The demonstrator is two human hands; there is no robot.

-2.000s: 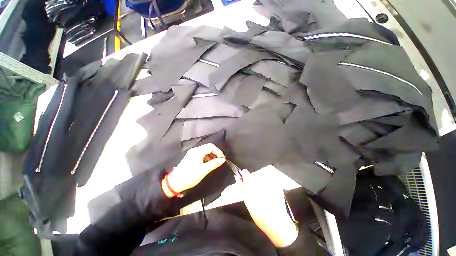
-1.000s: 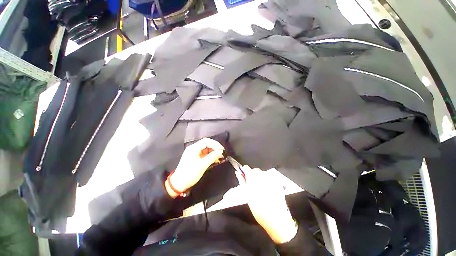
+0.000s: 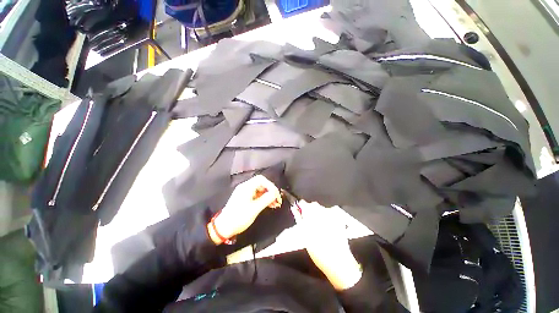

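Note:
My left hand (image 3: 245, 206) pinches the edge of a dark panel (image 3: 273, 225) near the table's front edge. My right hand (image 3: 326, 235), washed out by glare, holds thread snips (image 3: 297, 207); their dark tips point at the fingertips of my left hand. The bit between my left fingers is too small to tell. A large overlapping heap of dark grey panels (image 3: 343, 165) covers the middle and right of the table, some with pale zippers. Layered dark panels (image 3: 132, 162) with two roughly parallel zippers lie at the left.
The white tabletop (image 3: 150, 177) shows between the piles. A white slatted basket (image 3: 521, 244) with dark zippered pieces stands below the right edge. Green sacks (image 3: 24, 131) are at the left. A blue bin (image 3: 300, 6) and metal-topped equipment (image 3: 490, 36) lie beyond.
The view has shifted slightly, so the table sits a little lower and further right. Both hands stay close together at the panel edge, with the snips still in my right hand.

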